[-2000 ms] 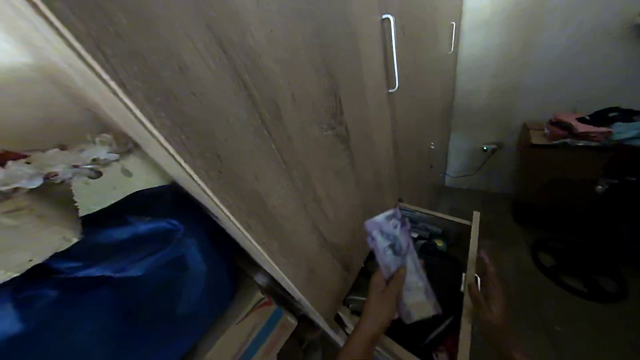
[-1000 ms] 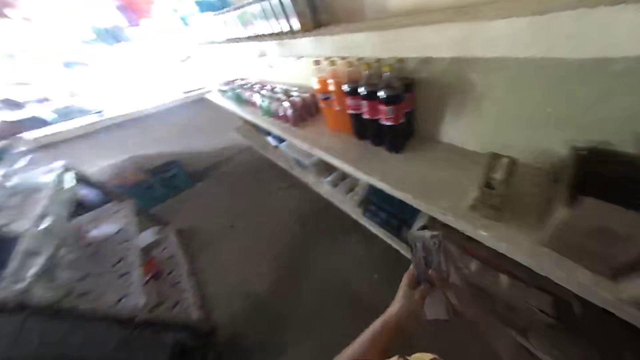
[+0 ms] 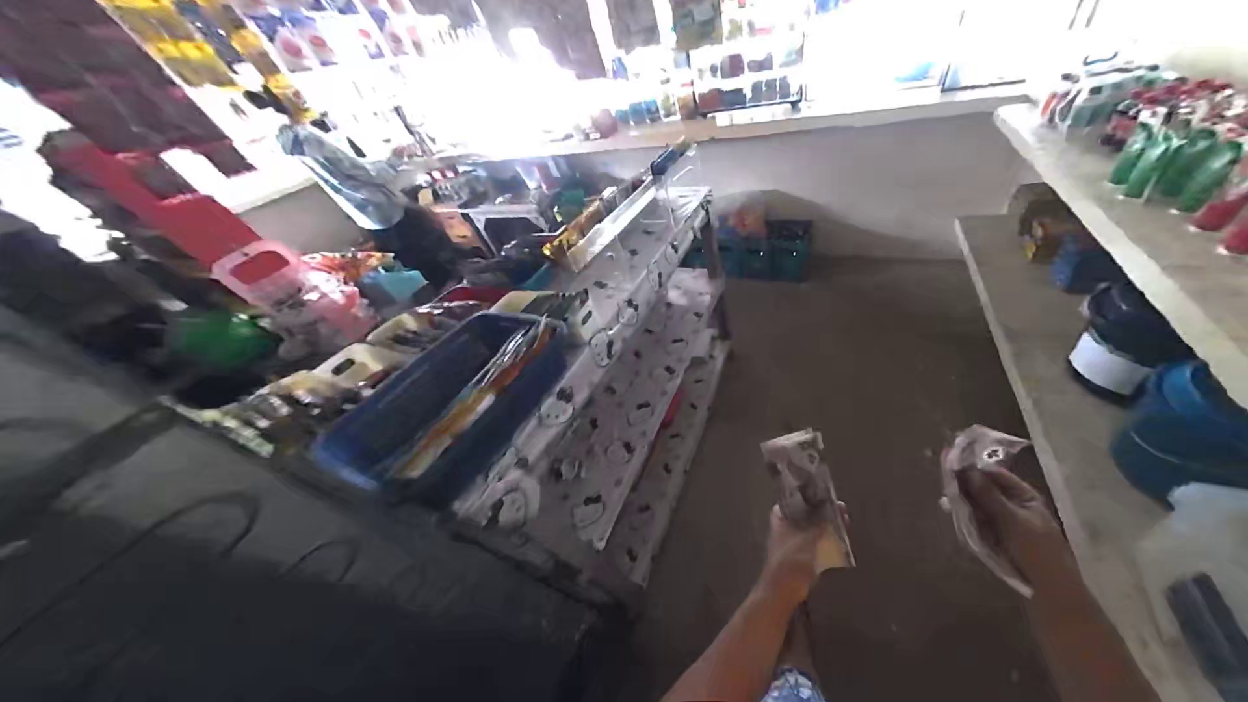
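Note:
Low in the middle of the head view, my left hand (image 3: 795, 541) is closed around a folded bundle of banknotes (image 3: 804, 468) that stands up out of the fist. To its right, over the floor, my right hand (image 3: 1009, 507) pinches more banknotes (image 3: 980, 448), which fan and droop below the fingers. A gap separates the two hands. The count and value of the notes cannot be told.
Left stands a shelf unit with patterned covering (image 3: 624, 390), bearing a blue plastic basket (image 3: 341, 439). Concrete shelves (image 3: 994, 292) with bottles and buckets run along the right. Crates (image 3: 780, 252) sit by the far wall. A person (image 3: 361, 185) stands at the back left.
The view has swung widely from a wooden cabinet with an open drawer, past bottle shelves, to this aisle. My right hand, earlier at the drawer front, now holds notes apart from the left.

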